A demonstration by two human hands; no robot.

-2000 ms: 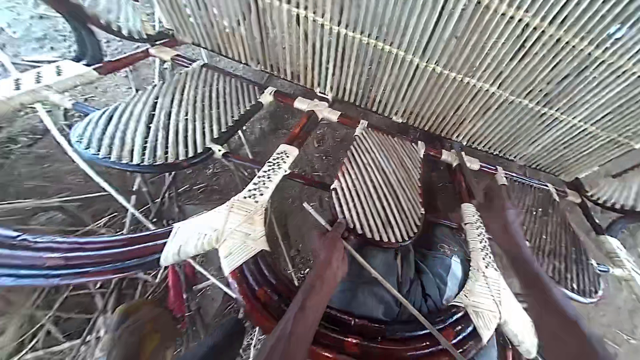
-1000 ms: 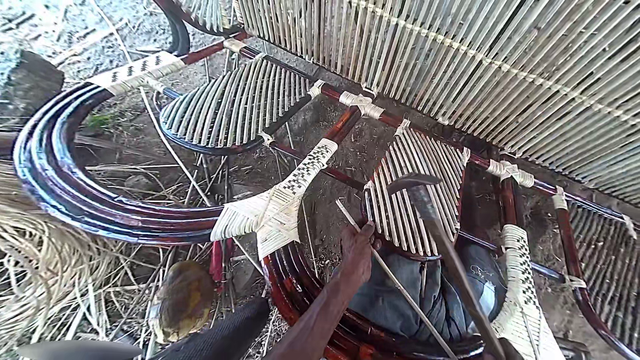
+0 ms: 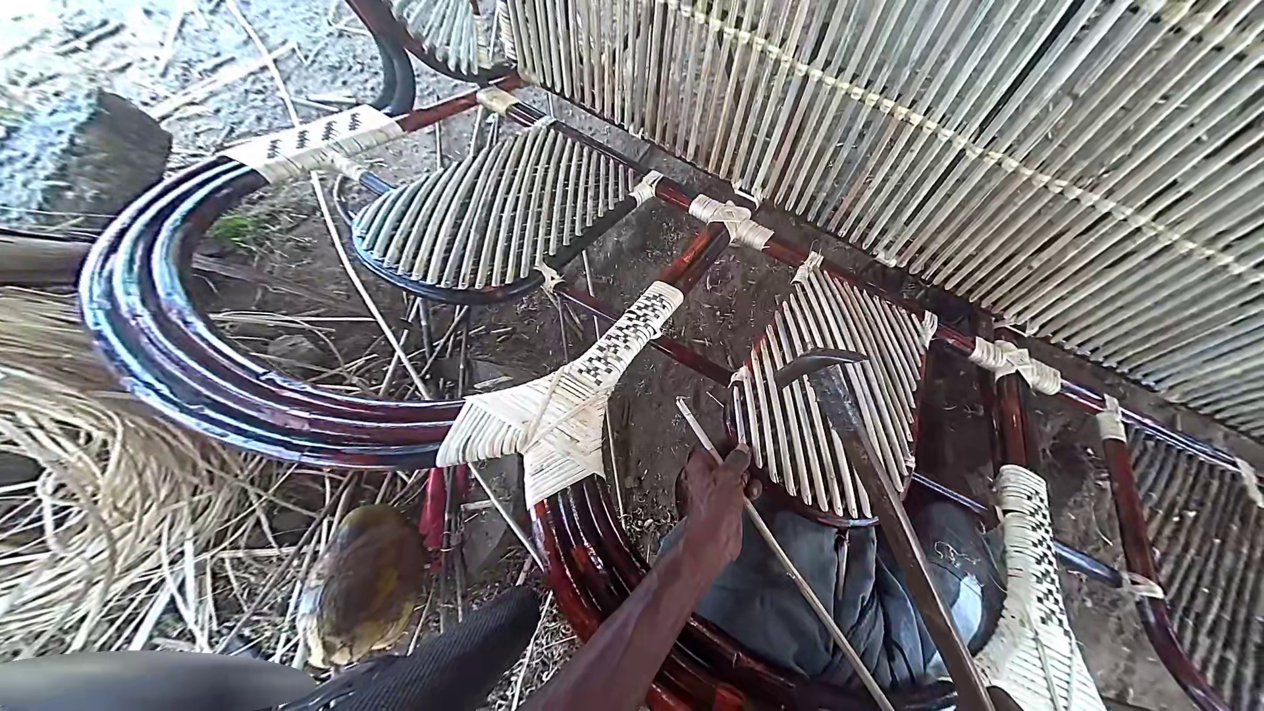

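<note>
My left hand [image 3: 713,494] grips a thin cane stick [image 3: 795,583] beside the lower left edge of a leaf-shaped panel of split canes [image 3: 825,415]. A hammer-like tool with a curved metal head [image 3: 822,363] lies across the view over that panel; its long handle runs down to the bottom edge, where only a sliver of my right hand [image 3: 1001,699] shows around it. Left of my hand, a pale woven cane binding with a dark checked pattern [image 3: 568,405] joins the glossy red-brown curved poles [image 3: 326,420] of the frame. The tool's far handle end is hidden.
A large slatted cane surface [image 3: 938,148] fills the upper right. Another leaf-shaped panel [image 3: 494,212] sits at upper left. Loose fibre strips [image 3: 118,523] and a rounded yellow-brown object [image 3: 363,583] lie at lower left, with a rock [image 3: 109,158] above. Trousered legs [image 3: 810,602] show beneath the frame.
The curved-headed tool, unseen two seconds ago, has come in over the middle panel. My right hand has moved from the right-hand joint down to the bottom edge. My left hand still holds the stick.
</note>
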